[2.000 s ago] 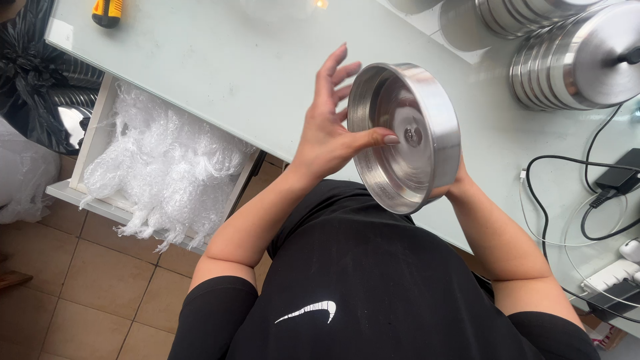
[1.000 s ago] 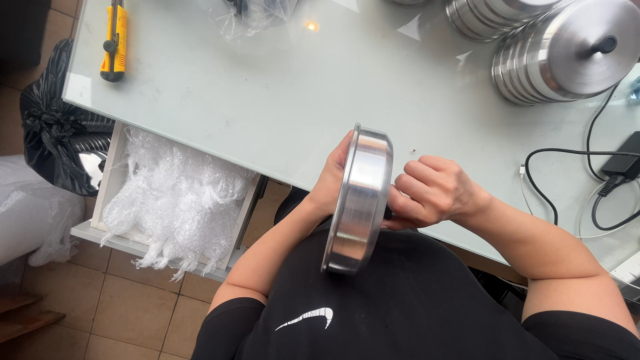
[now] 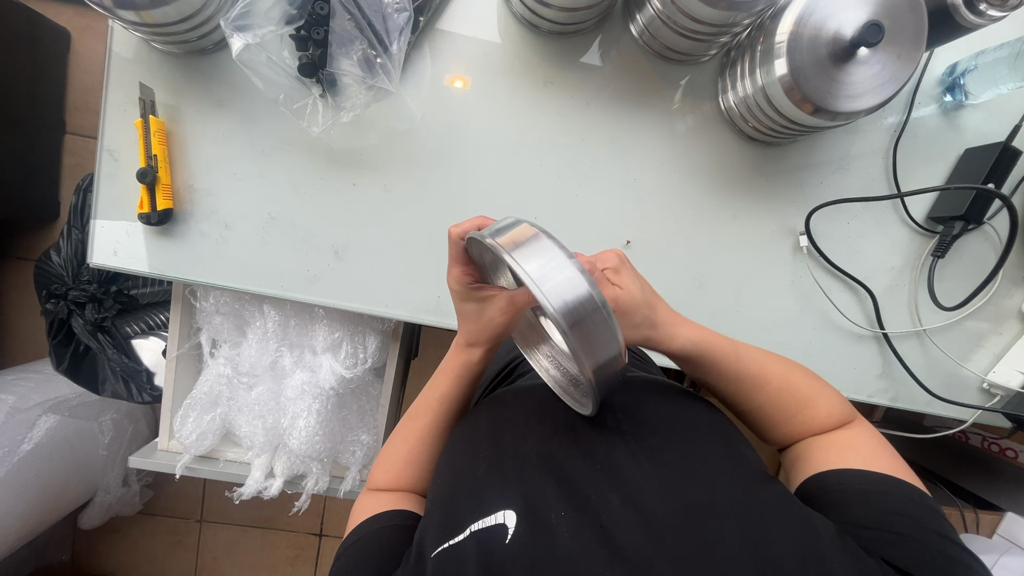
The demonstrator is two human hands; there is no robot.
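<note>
A round, shallow metal lid or pan (image 3: 560, 296) is tilted on edge in front of my chest, its open side turned to the left. My left hand (image 3: 484, 288) grips its rim, fingers behind it and the thumb reaching inside. On the other side, my right hand (image 3: 628, 296) is bent close against the outer base; its fingertips are partly hidden by the metal wall, and what they hold there cannot be seen. Beyond the hands, toward the back right of the glass-topped table (image 3: 384, 216), stands a stacked metal container with a black-knobbed lid (image 3: 832, 56).
A yellow snap-off utility knife (image 3: 156, 168) lies at the left with its blade out. Near it are a clear bag of black knobs (image 3: 320, 56) and an open drawer of white plastic wrap (image 3: 280, 384). Black cables and a power adapter (image 3: 972, 184) lie at the right.
The metal piece was first held with its hollow side facing up; it has since been turned on edge. My right hand has come round to its outer base. The view has shifted.
</note>
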